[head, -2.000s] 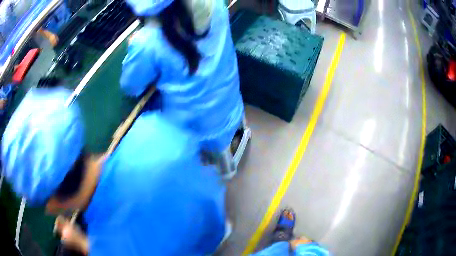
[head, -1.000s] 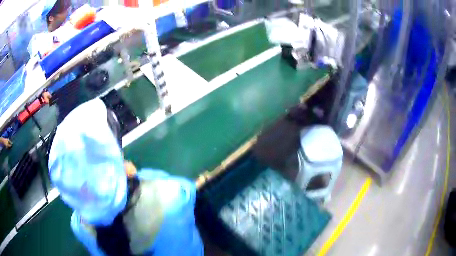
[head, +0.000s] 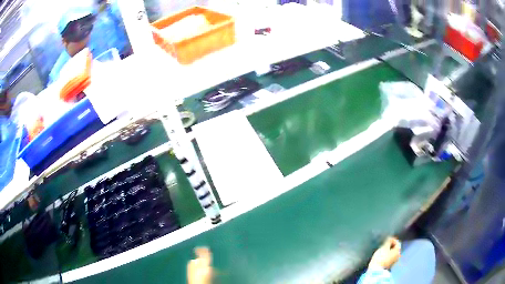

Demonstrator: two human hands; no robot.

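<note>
My left hand (head: 200, 267) is small and blurred at the bottom edge, over the green bench top (head: 288, 216). No object shows in it, but its fingers are too blurred to read. My right hand (head: 386, 254), in a blue sleeve, is at the bench's near edge at lower right, with its fingers curled. I cannot tell if it holds anything. A pale blue rounded shape (head: 418, 263) lies just right of it. Crumpled clear bags (head: 407, 102) and white items stand at the bench's right end.
A striped post (head: 191, 172) rises from the bench. Black compartment trays (head: 130, 205) lie left of it. Orange (head: 207, 43) and blue (head: 61, 136) bins stand on the white shelf. A capped person (head: 77, 33) is behind. Clear plastic curtain (head: 482, 161) hangs at right.
The view has swung from the floor and neighbouring workers to the bench and its right end. The workers in front have left the view. Both hands now show at the bottom.
</note>
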